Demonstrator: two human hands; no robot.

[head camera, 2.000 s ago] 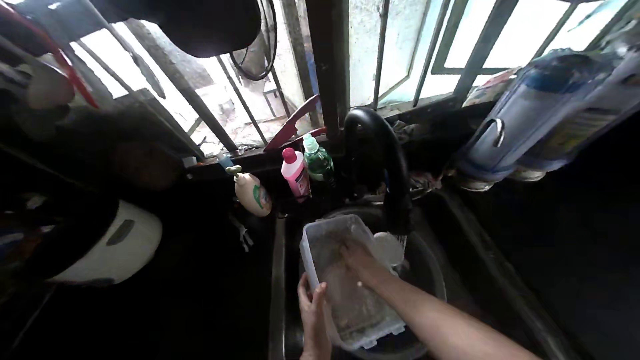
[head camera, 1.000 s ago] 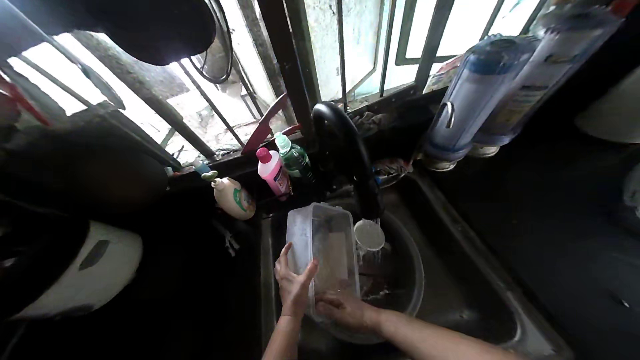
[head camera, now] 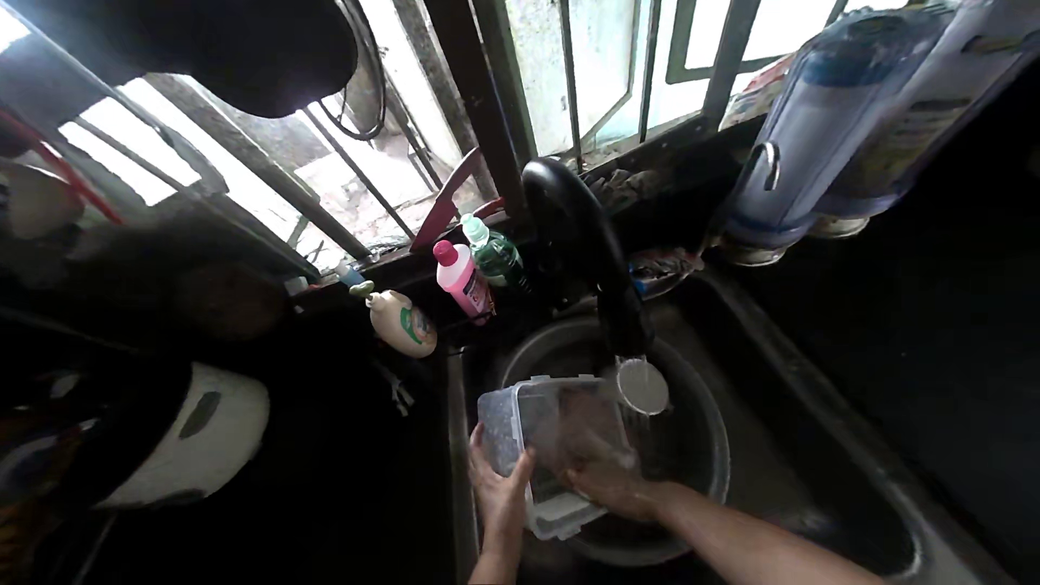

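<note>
A clear plastic food container [head camera: 497, 422] is tilted over a large round basin [head camera: 719, 447] in the sink. My left hand [head camera: 500, 487] grips its left wall, thumb over the rim. My right hand [head camera: 609, 483] reaches across the container's opening, its fingers partly blurred; whether it holds anything I cannot tell. Water runs from the black faucet [head camera: 621, 317] onto a small round whitish piece [head camera: 643, 387], just right of the container.
Behind the sink [head camera: 886, 487] stand a cream pump bottle [head camera: 402, 323], a pink bottle [head camera: 465, 280] and a green bottle [head camera: 497, 253]. Transparent water-filter housings [head camera: 804, 146] are at the upper right. A white rounded appliance [head camera: 195, 439] sits at left, and window bars [head camera: 569, 81] rise behind.
The container has been turned and tilted between my hands. My right hand was deep inside it two seconds ago, then at its lower edge, and is now higher across the opening.
</note>
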